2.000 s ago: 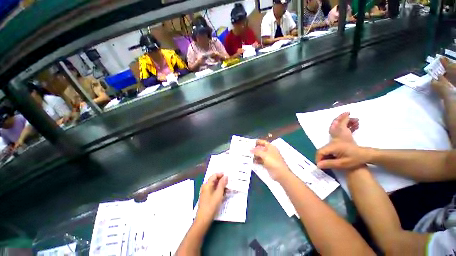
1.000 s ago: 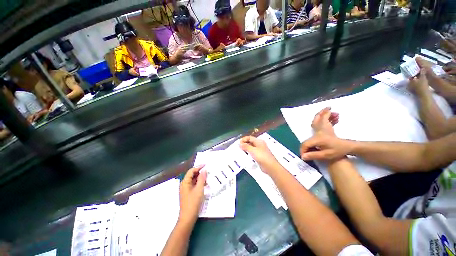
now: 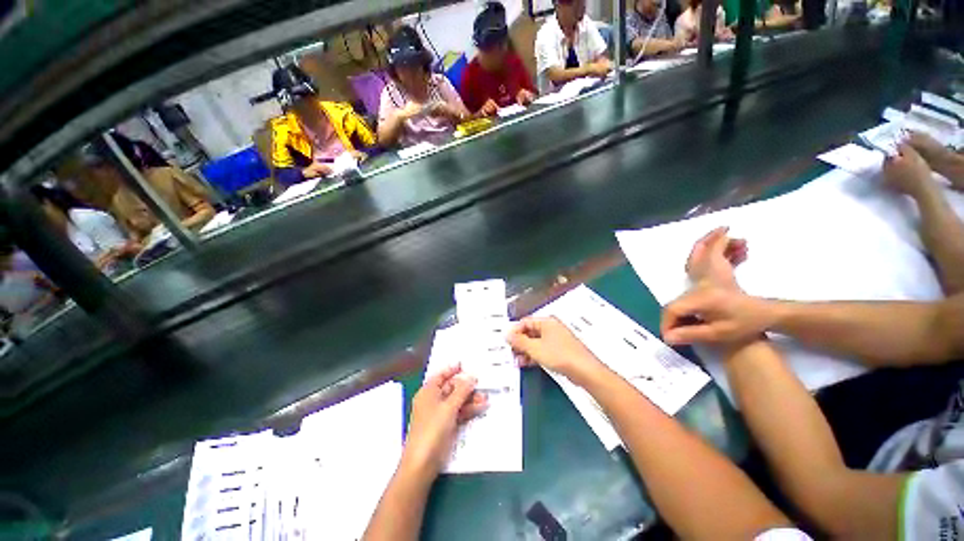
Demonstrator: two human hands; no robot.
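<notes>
A part-folded white leaflet (image 3: pixel 488 343) with short dark bars lies upright between my hands over the green bench, a narrow strip standing out at its top. My left hand (image 3: pixel 442 410) holds its left side, thumb and fingers on the paper. My right hand (image 3: pixel 544 343) pinches its right edge. A fanned stack of printed sheets (image 3: pixel 634 354) lies to the right, partly behind my right hand and forearm. A larger overlapping stack (image 3: pixel 354 460) lies to the left, with a printed pile (image 3: pixel 227 491) at its left side.
The dark conveyor belt (image 3: pixel 423 248) runs beyond the bench edge. A neighbour's crossed arms (image 3: pixel 729 317) rest over large blank sheets (image 3: pixel 835 254) at right. Further hands hold papers at far right. Seated people line the far side. A dark patch (image 3: pixel 547 521) marks the bench near me.
The leaflet, tilted between my hands a second ago, is now upright with a narrow strip at its top. My right hand sits lower on its right edge. The view has shifted slightly.
</notes>
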